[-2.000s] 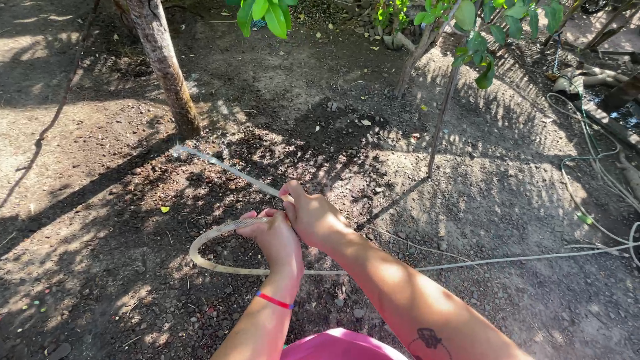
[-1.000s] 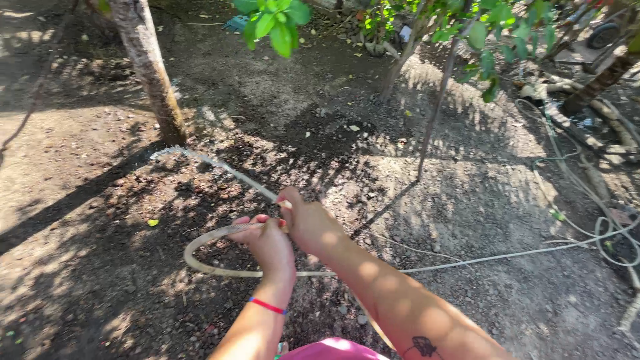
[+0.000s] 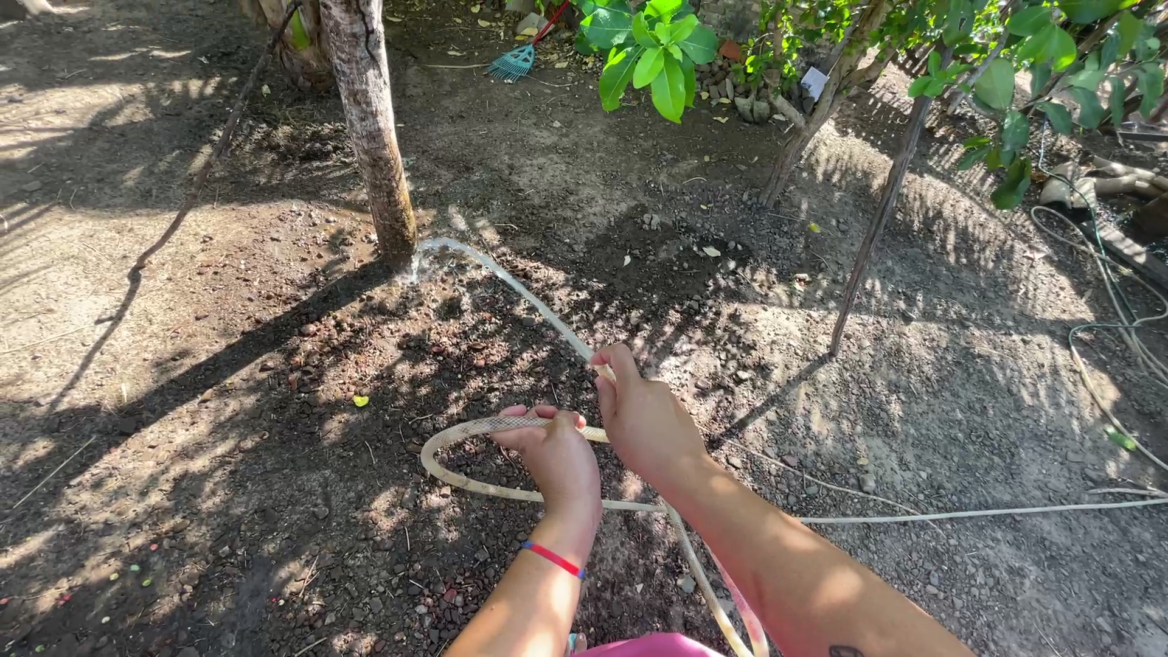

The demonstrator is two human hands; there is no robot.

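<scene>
A pale garden hose (image 3: 456,476) bends in a loop in front of me. My left hand (image 3: 557,456) is closed around it just behind its end, with the loop running out to the left. At the hose's mouth, my right hand (image 3: 643,411) grips it with the fingertips at the opening. A stream of water (image 3: 525,290) arcs from there to the up left and lands at the foot of a tree trunk (image 3: 372,137), on dark wet soil. More hose hangs below my right forearm near the pink clothing.
A thin leaning stake (image 3: 881,219) stands right of centre. Green leaves (image 3: 662,55) hang at the top. Behind lies a rake with a teal head (image 3: 513,62). Coiled hose (image 3: 1109,301) lies along the right edge, and a stretch of hose (image 3: 985,513) crosses the ground.
The view has shifted, with the trunk now farther right and the rake in sight. The water now lands close against the trunk's base. Both hands keep their hold on the hose.
</scene>
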